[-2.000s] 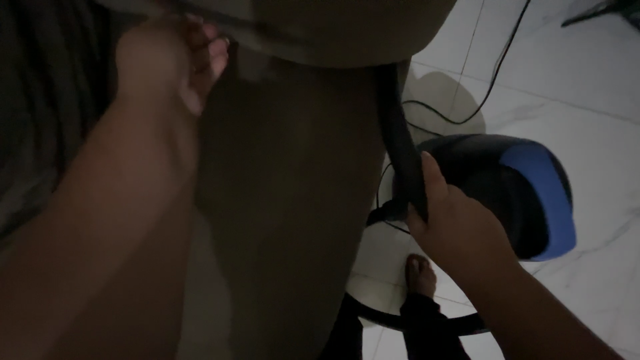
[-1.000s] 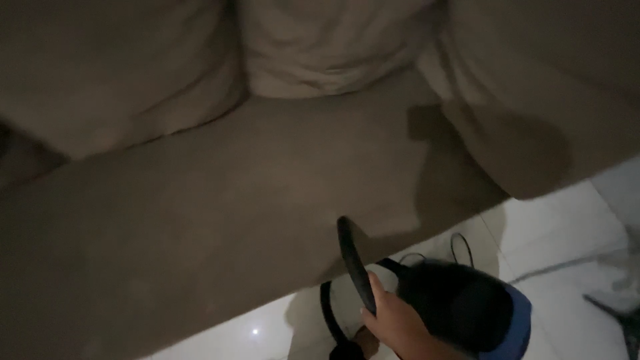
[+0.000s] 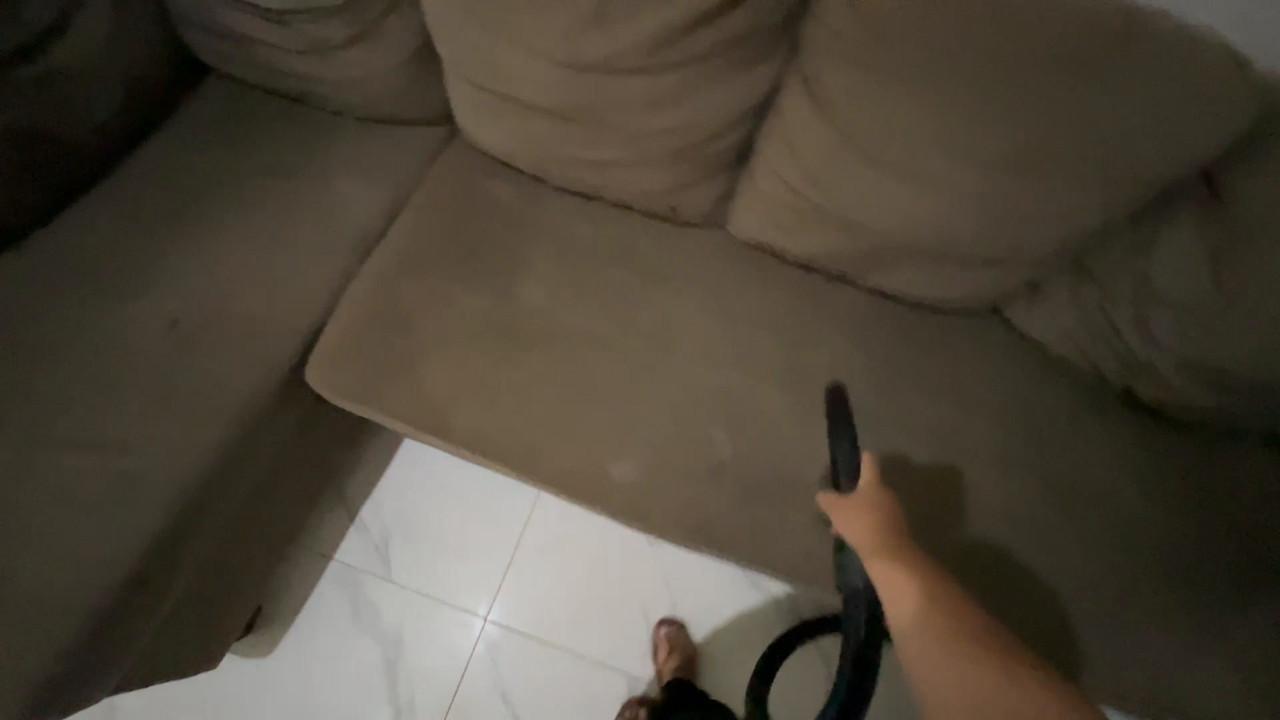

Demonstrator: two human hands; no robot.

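My right hand point(image 3: 868, 510) is closed around the black handle end of a vacuum cleaner hose point(image 3: 843, 430), right of the middle of the head view. The tube's tip points away from me, over the seat cushion of a brown fabric sofa point(image 3: 600, 350); whether it touches the fabric I cannot tell. Below my hand the black hose curves down and loops near the bottom edge. My left hand is out of the view, and so is the vacuum cleaner's body.
Large back cushions point(image 3: 620, 100) line the sofa's rear. A chaise section point(image 3: 180, 300) extends along the left. White marble-look floor tiles point(image 3: 440, 520) show below the seat edge, with my foot point(image 3: 675, 650) on them.
My left hand, over the sofa two seconds ago, has left the view. My right hand still holds the hose, now above the seat. The view has shifted widely; the blue and black vacuum body is out of sight.
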